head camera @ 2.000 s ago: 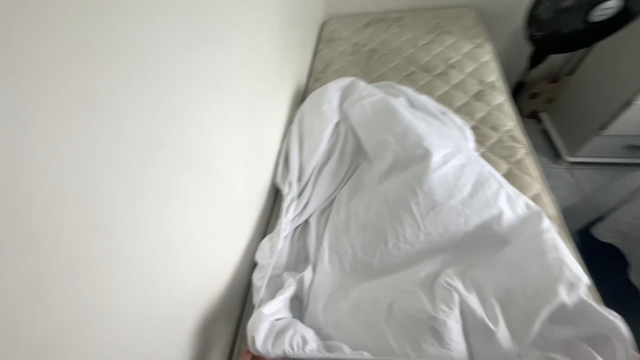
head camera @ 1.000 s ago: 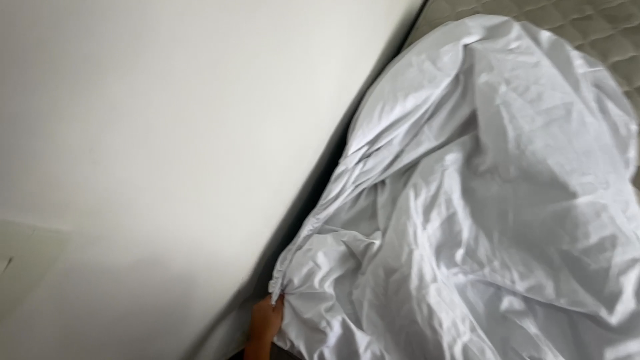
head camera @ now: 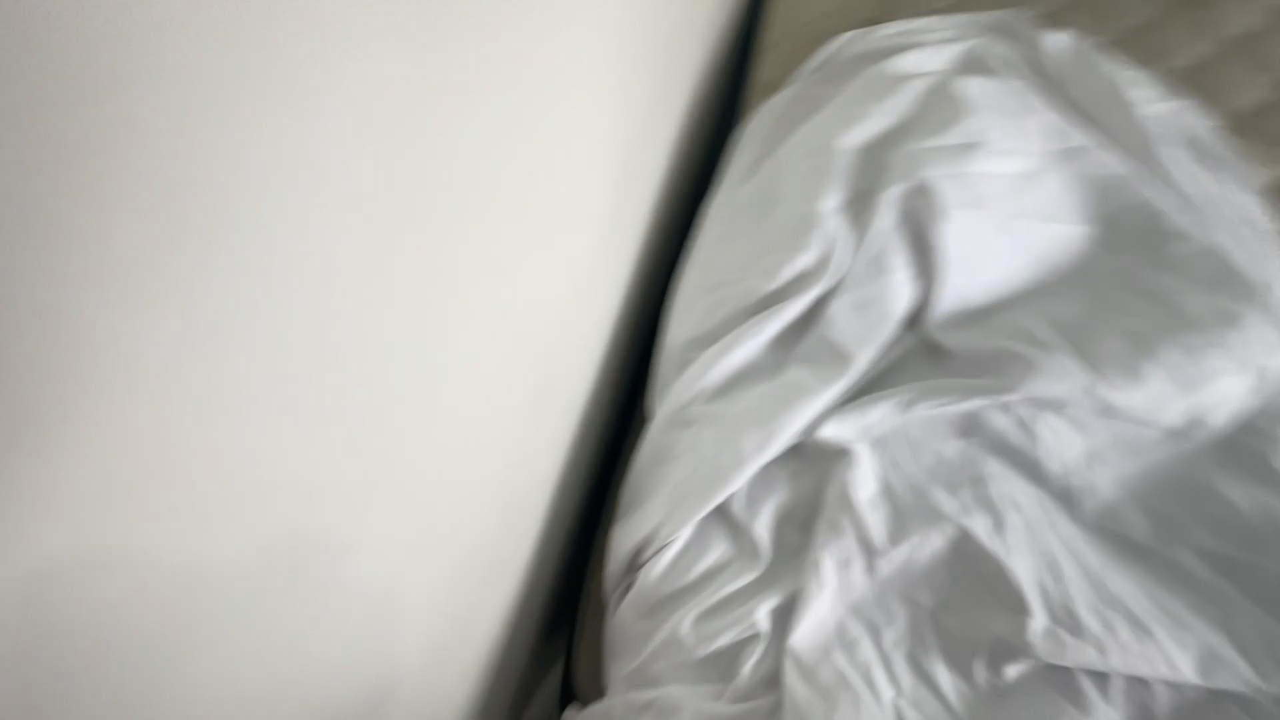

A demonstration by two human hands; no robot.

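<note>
A white cloth, crumpled like a bed sheet (head camera: 900,380), fills the right side of the head view and lies in loose folds. Under it, a beige quilted mattress (head camera: 1190,50) shows along the top right. Neither my left hand nor my right hand appears in the view. The picture is blurred, and the lower end of the sheet runs out of the frame.
A plain pale wall (head camera: 300,300) takes up the left side. Between it and the mattress runs a narrow dark gap (head camera: 640,370), slanting from the top middle down to the bottom.
One second ago a hand gripped the sheet's left edge low by the wall; it is now out of view. The sheet's folds lie differently. The view has moved closer to the bed.
</note>
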